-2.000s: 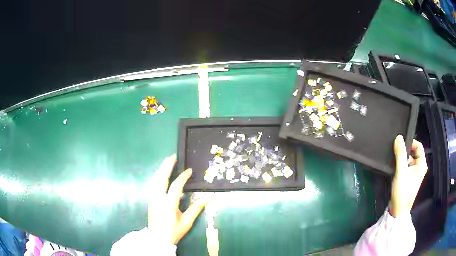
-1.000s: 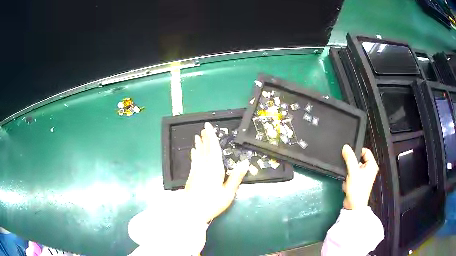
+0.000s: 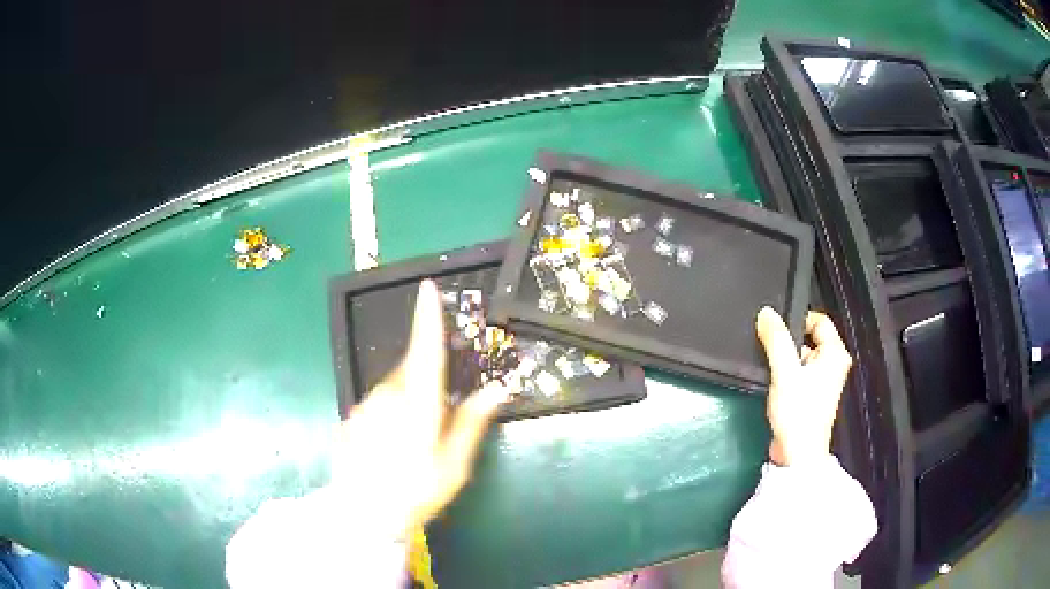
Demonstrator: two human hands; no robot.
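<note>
A black small-parts tray (image 3: pixel 691 339) is tilted, its left end over the right part of a second small-parts tray (image 3: pixel 342 345) on the green mat. Small yellow and white parts (image 3: pixel 581 265) are piled at the upper tray's left side. White, dark and gold bits (image 3: pixel 541 374) lie in the lower tray. My right hand (image 3: pixel 804 385) grips the upper tray's lower right corner, thumb on the rim. My left hand (image 3: pixel 420 431) is over the lower tray's left part, thumb and forefinger apart, nothing seen in it; its other fingers are not clear.
A small pile of yellow and white parts (image 3: pixel 258 249) lies on the green mat (image 3: pixel 173 357) at the left. Stacked black phone trays (image 3: pixel 858 207) with dark-screened phones (image 3: pixel 872 94) stand at the right. A yellowish tape strip (image 3: pixel 363 213) runs behind the lower tray. A black partition (image 3: pixel 345 58) is at the back.
The view has shifted, so both trays appear further left and more of the phone trays shows. My left hand came from beside the lower tray to over its parts, then towards its left part.
</note>
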